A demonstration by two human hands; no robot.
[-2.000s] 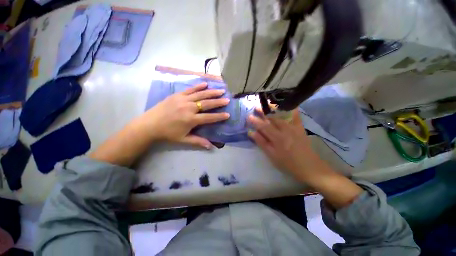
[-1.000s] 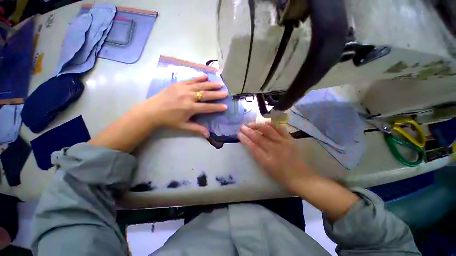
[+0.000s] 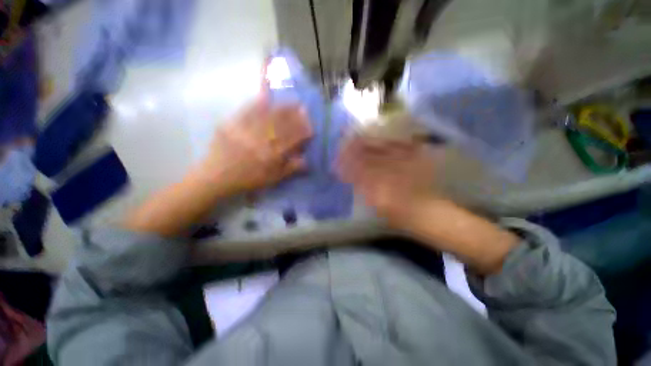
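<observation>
The view is blurred. The bluish clear sewing template (image 3: 330, 196) lies on the table between my hands, left of and in front of the machine needle area, its long side running away from me. My left hand (image 3: 260, 146) is at its left edge with the fingers bent onto it. My right hand (image 3: 389, 168) is at its right edge, fingers towards the template; whether they grip it is too blurred to tell. The fabric inside the template cannot be made out.
The sewing machine head (image 3: 371, 36) stands above and beyond my hands. Light flap pieces (image 3: 478, 107) lie right of the needle. Dark flap pieces (image 3: 89, 186) lie at left, with light pieces at upper left. Scissors (image 3: 596, 146) lie far right.
The template has come out from under the machine head towards me and turned, so its long side now points away from me. Both hands moved with it. The whole view has shifted and blurred.
</observation>
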